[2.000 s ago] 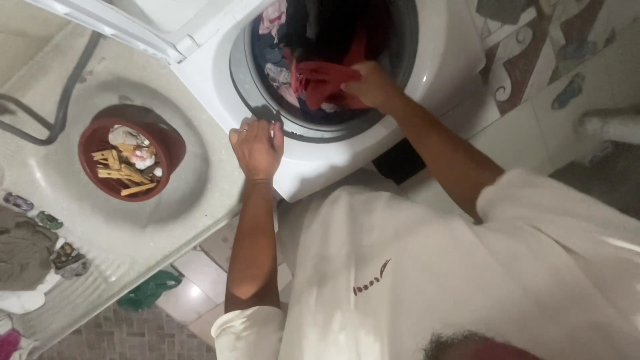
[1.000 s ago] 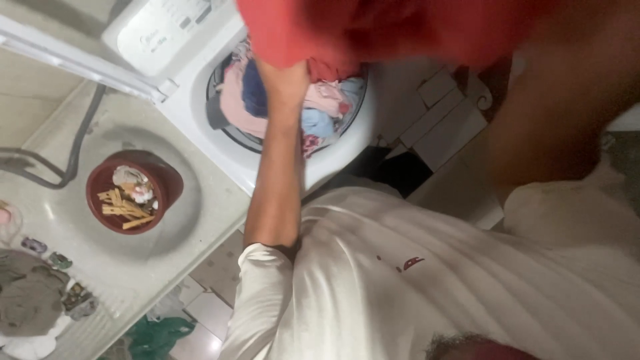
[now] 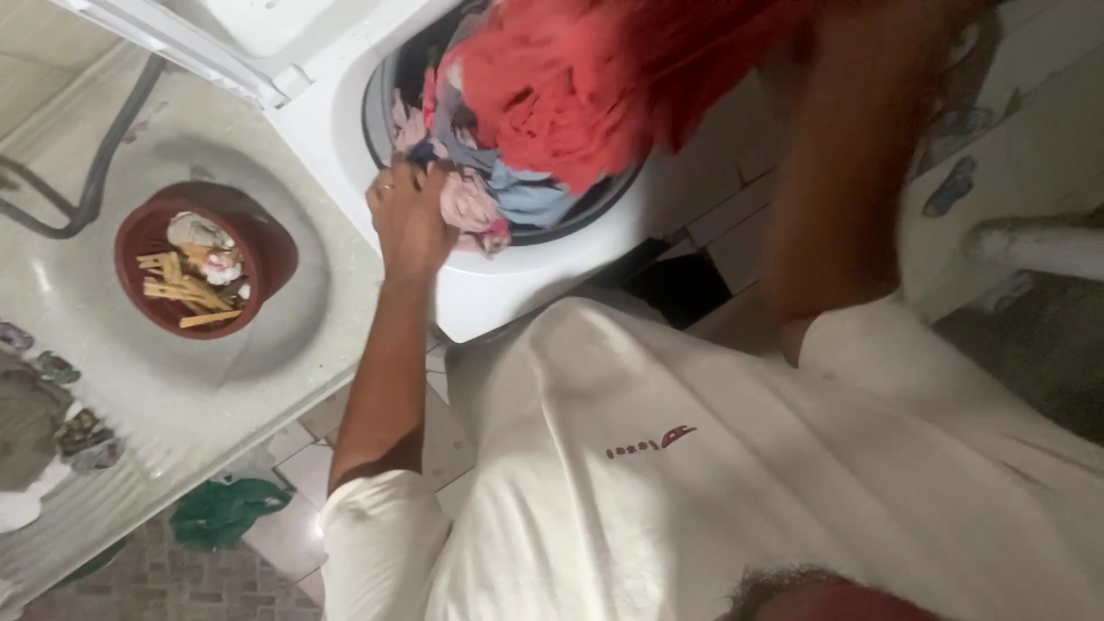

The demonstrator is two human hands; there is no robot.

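Note:
My left hand [image 3: 412,211] is at the near left rim of the top-loading washing machine [image 3: 492,297], its fingers bent over pink clothing [image 3: 468,203]; whether they grip it is unclear. Light blue clothing [image 3: 530,200] and other garments lie in the drum. A large red cloth [image 3: 561,95], partly blurred, hangs over the opening and stretches to the top edge. My right forearm rises blurred at the upper right, and its hand is beyond the top edge, so its hold on the cloth cannot be seen.
Left of the machine, a reddish-brown pot [image 3: 129,267] with wooden clothespins stands in a sink basin [image 3: 302,345]. A grey hose [image 3: 108,155] curves behind it. The machine's lid [image 3: 250,26] is raised. A green plastic bag [image 3: 224,513] lies on the floor.
Two seconds ago my right hand held red cloth inside the drum; the cloth is now raised above it. My left hand has moved from among the clothes back to the rim.

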